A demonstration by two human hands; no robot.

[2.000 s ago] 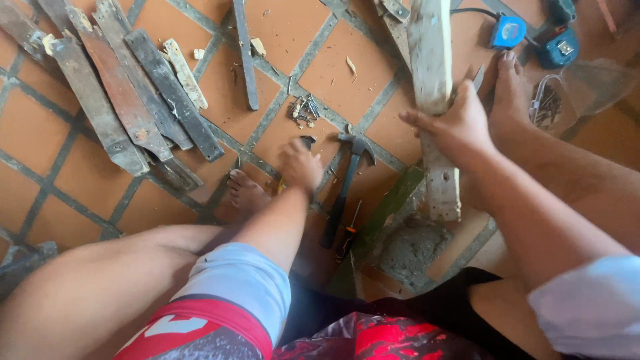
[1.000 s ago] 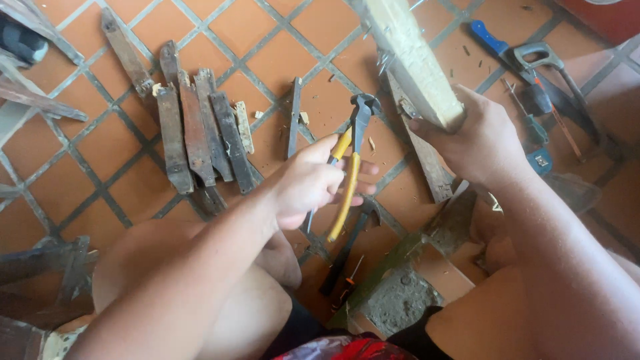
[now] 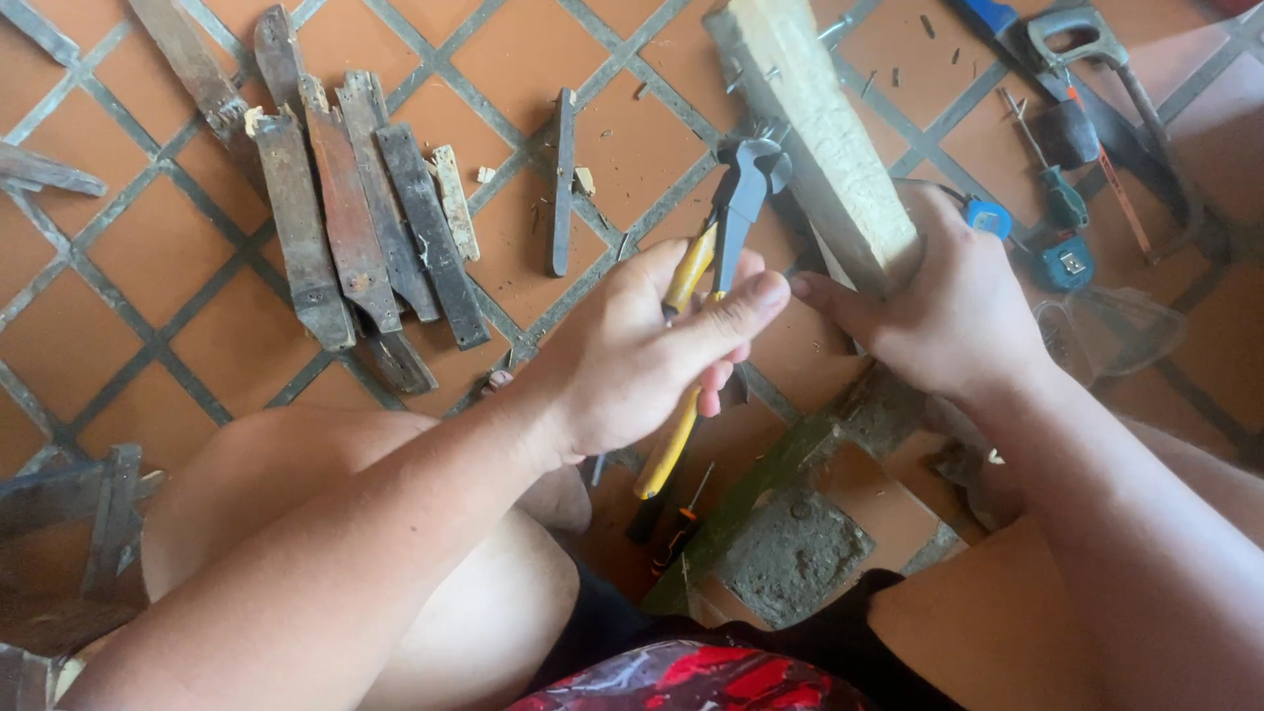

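My left hand point(image 3: 657, 346) holds yellow-handled end-cutting pincers point(image 3: 739, 212). Their head is up against the left side of a pale wooden beam point(image 3: 815, 138), close to nails point(image 3: 772, 74) that stick out of the wood. The lower end of that beam is gripped by my right hand point(image 3: 938, 286), and its upper end tilts away to the upper left. Whether the jaws have hold of a nail cannot be told. Beneath the left hand, the hammer is mostly hidden.
Broken wooden slats point(image 3: 336, 207) lie at the left on the tiled floor, with a single dark strip point(image 3: 563, 183) nearer the middle. A hacksaw point(image 3: 1131, 79), a screwdriver point(image 3: 1062, 197) and a blue tape measure point(image 3: 1066, 263) lie at the right. A rough concrete block point(image 3: 795, 553) is between my legs.
Two seconds ago my left hand was low by the hammer; now it holds the pincers, raised to the beam. The beam has tilted, and my right hand has moved to its lower end. The view has shifted.
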